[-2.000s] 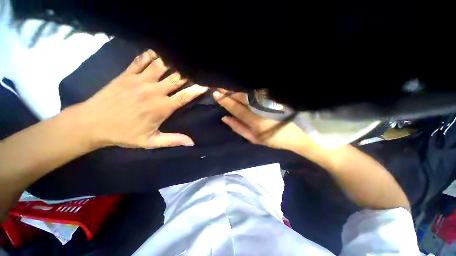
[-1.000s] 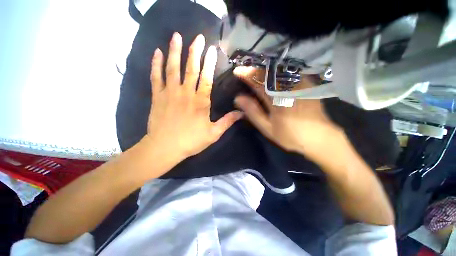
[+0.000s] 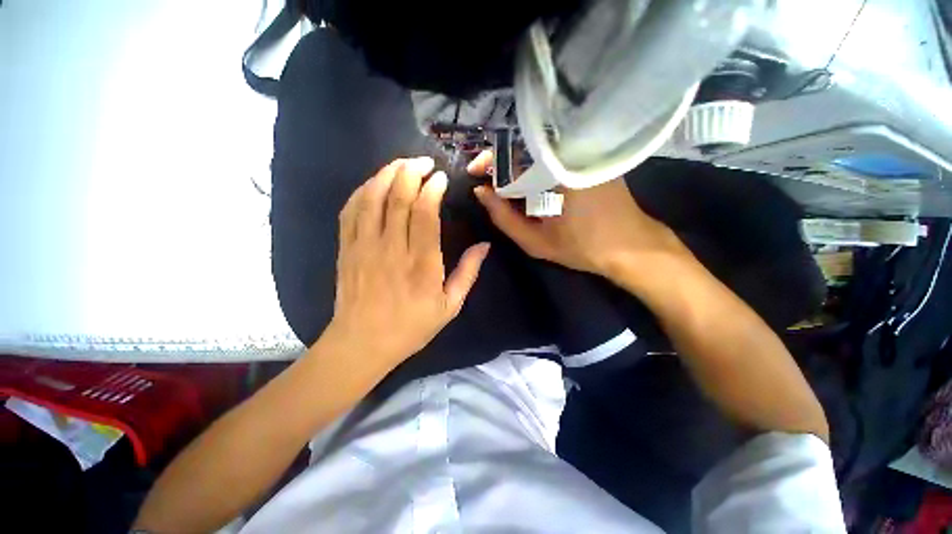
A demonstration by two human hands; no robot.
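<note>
A black garment panel [image 3: 313,188] with rounded ends lies across the machine table and under the sewing head, its front edge over my lap. A white piping line [image 3: 600,349] shows at its front edge. My left hand [image 3: 397,245] lies on the panel, palm down, left of the presser foot area [image 3: 465,141]. My right hand [image 3: 569,224] is right of it, partly hidden by the white machine head [image 3: 616,136], its fingertips near the presser foot. The needle is too small to make out. Whether the right fingers pinch cloth is hidden.
The white table [image 3: 136,188] has a ruler scale along its front edge. A red plastic basket [image 3: 115,396] with paper in it sits below the edge at left. A black strap [image 3: 266,63] lies behind the panel. Black cloth [image 3: 887,313] hangs at the right. A dark blurred shape covers the top.
The dark shape has cleared much of the view and the table and machine now show. My left hand has its fingers drawn in more and closer to the presser foot than one second ago.
</note>
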